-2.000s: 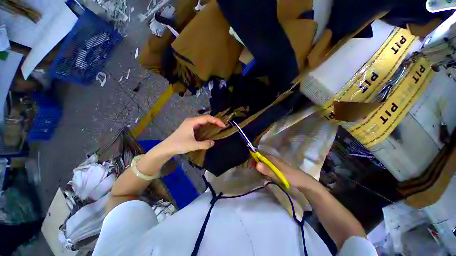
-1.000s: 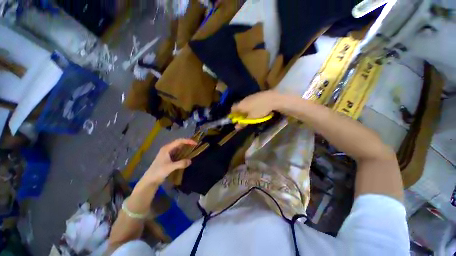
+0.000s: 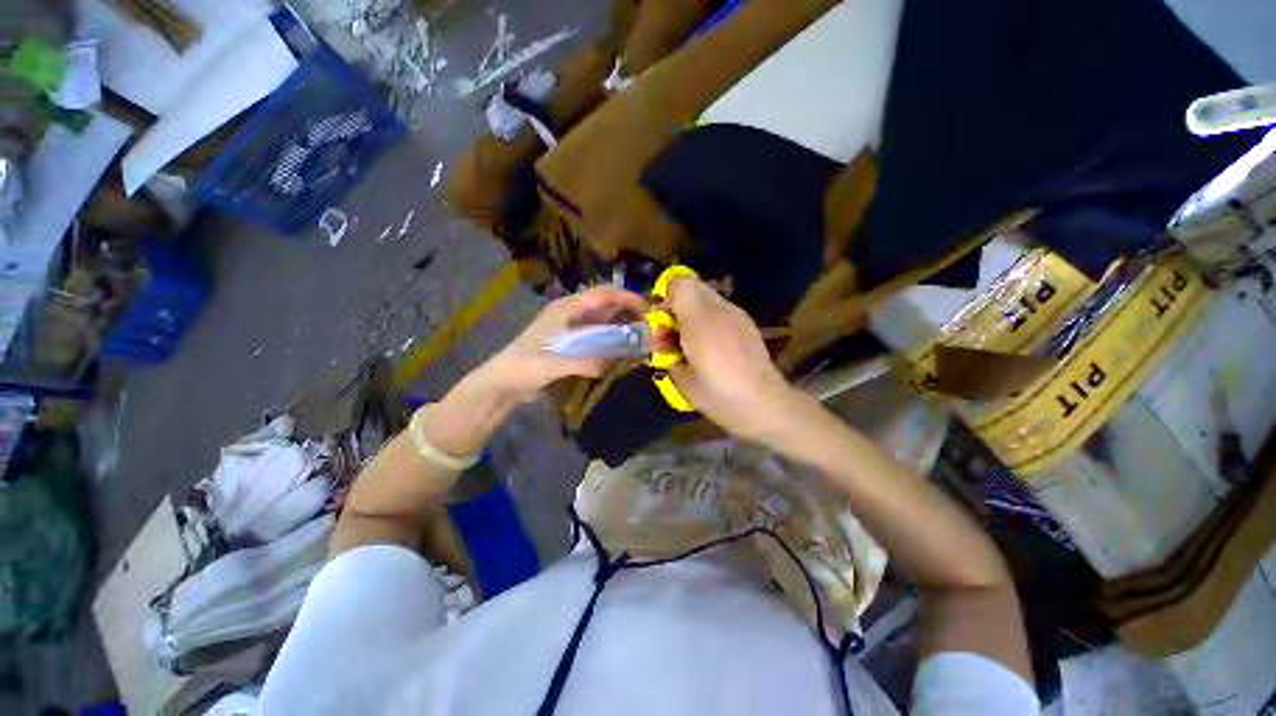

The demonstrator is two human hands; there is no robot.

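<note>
My right hand (image 3: 714, 357) holds yellow-handled scissors (image 3: 665, 340), blades pointing left across my left hand. My left hand (image 3: 553, 343) is curled at the near end of the brown and dark pieces; the blades hide part of its grip, but brown layers (image 3: 581, 397) show just below the fingers. A dark cut piece (image 3: 627, 420) hangs over my lap above the beige apron (image 3: 700, 506). Larger dark cloth (image 3: 1008, 133) and brown pieces (image 3: 609, 179) lie beyond the hands. A narrow brown edge (image 3: 896, 297) runs from the hands toward the upper right.
A white machine table with yellow "PIT" tape (image 3: 1085, 396) stands at right, with a small brown piece (image 3: 987, 374) on it. Stacked brown strips (image 3: 1189, 595) lie lower right. A blue crate (image 3: 301, 140) is at upper left, and white bundles (image 3: 266, 490) are at lower left.
My right hand and scissors have come back close to my left hand, after reaching across above it a second ago. The dark cloth at the upper right is spread wider in view.
</note>
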